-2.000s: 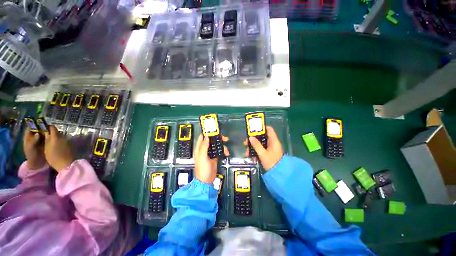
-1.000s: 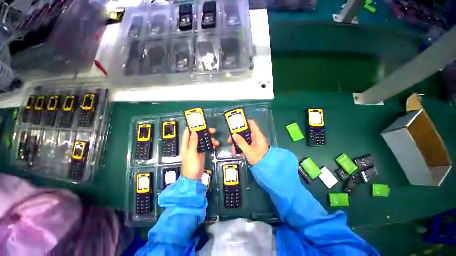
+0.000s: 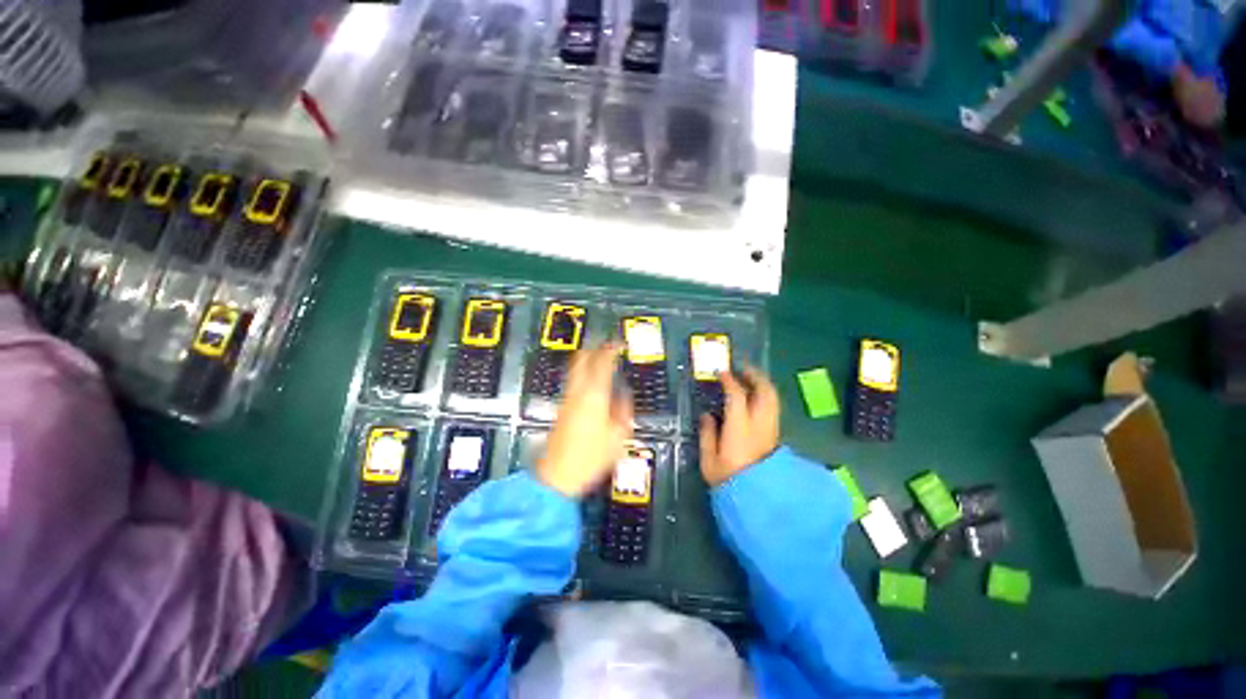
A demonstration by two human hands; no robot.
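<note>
A clear blister tray (image 3: 358, 410) lies in front of me. Its far row holds yellow-framed keypad phones: three with dark screens at left, then a lit phone (image 3: 645, 363) in the fourth pocket. My left hand (image 3: 590, 426) is beside that phone's left edge, fingers apart, slightly blurred. My right hand (image 3: 742, 426) has its fingers and thumb around the lower part of another lit phone (image 3: 711, 358) at the fifth pocket. In the near row are a lit yellow-framed phone (image 3: 384, 481), an all-dark phone with lit screen (image 3: 462, 471) and another lit yellow-framed phone (image 3: 627, 505).
Right of the tray are a lit phone (image 3: 875, 389), green batteries (image 3: 817, 392), a white battery (image 3: 883, 527), black pieces (image 3: 981, 533), an open carton (image 3: 1118, 498) and a metal post (image 3: 1120, 301). Upper trays (image 3: 547, 130) lie behind. A person's pink sleeve (image 3: 109, 505) is at left.
Both held phones have been lowered into the tray's far row. My left hand has come off its phone. A dark-screen phone now shows in the third pocket. The camera view has shifted.
</note>
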